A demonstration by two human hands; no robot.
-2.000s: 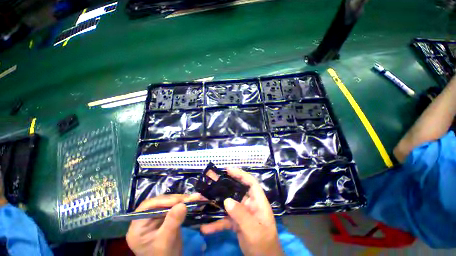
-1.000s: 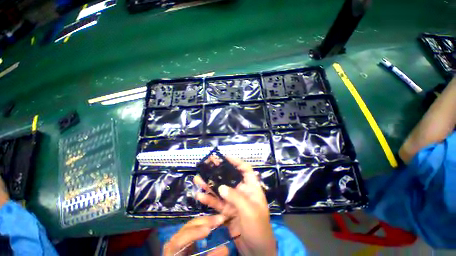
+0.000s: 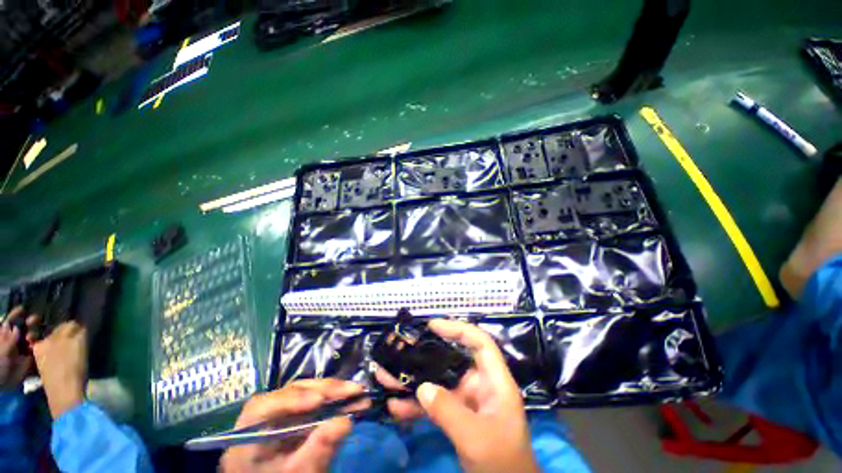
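My right hand (image 3: 480, 402) holds a black plastic housing (image 3: 417, 356) over the front edge of the black compartment tray (image 3: 609, 356). My left hand (image 3: 291, 430) holds the silver tweezers (image 3: 263, 432), their tip end close to the housing's left side. Whether the tip touches the housing cannot be told. A white sticker strip with rows of dark dots (image 3: 406, 294) lies across the tray behind the housing. More housings (image 3: 545, 208) lie in the tray's back cells.
A clear blister tray with gold pieces (image 3: 203, 333) lies left; a loose black part (image 3: 169, 242) is behind it. Yellow tape (image 3: 711, 199) and a marker pen (image 3: 775, 123) lie right. Neighbours' hands (image 3: 63, 360) and sleeves flank both sides. A dark post (image 3: 646, 51) stands behind.
My left hand has come up beside the housing with the tweezers, after being lower a second ago. The view has shifted, and a neighbour's hands now show at left.
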